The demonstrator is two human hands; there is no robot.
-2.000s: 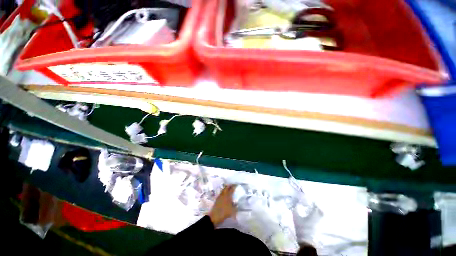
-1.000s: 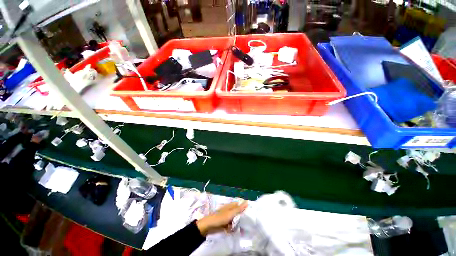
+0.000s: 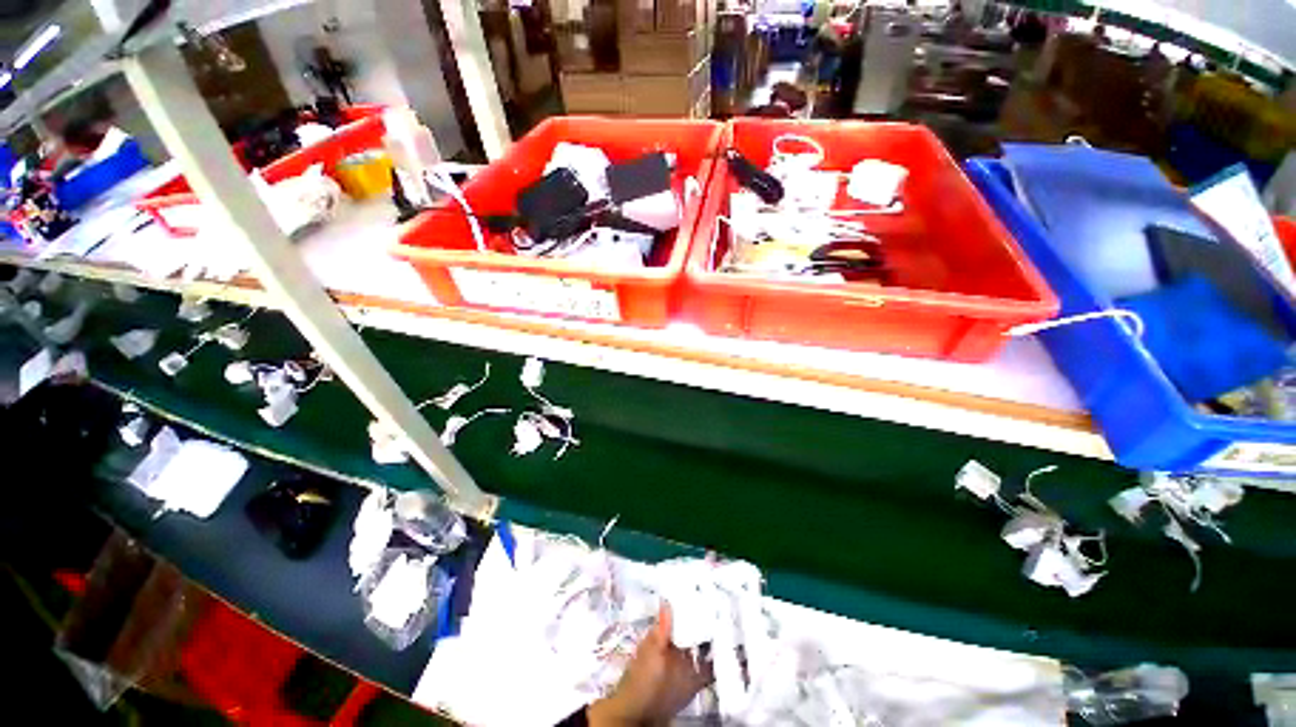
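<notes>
My bare left hand (image 3: 657, 679) is at the bottom centre, over the white sheet (image 3: 476, 646), with its thumb up against a pile of white, crinkled, bag-like items (image 3: 604, 604). Its fingers are partly hidden, and I cannot tell if they grip anything. A thin white lead stands up from the pile. More white, shiny material (image 3: 725, 611) lies just right of the hand. My right hand cannot be made out; a white glove would blend with this overexposed area.
The green conveyor (image 3: 796, 504) carries white adapter clusters (image 3: 1045, 533). Red bins (image 3: 867, 305) and a blue bin (image 3: 1123, 384) stand on the shelf behind a white post (image 3: 306, 305). A bagged bundle (image 3: 405, 575) and black item (image 3: 292, 511) lie left; a clear item (image 3: 1130, 692) lies right.
The view has tilted up, showing more of the bins and room. The blurred white shape right of my left hand a second ago is gone; my left hand is lower, thumb upward.
</notes>
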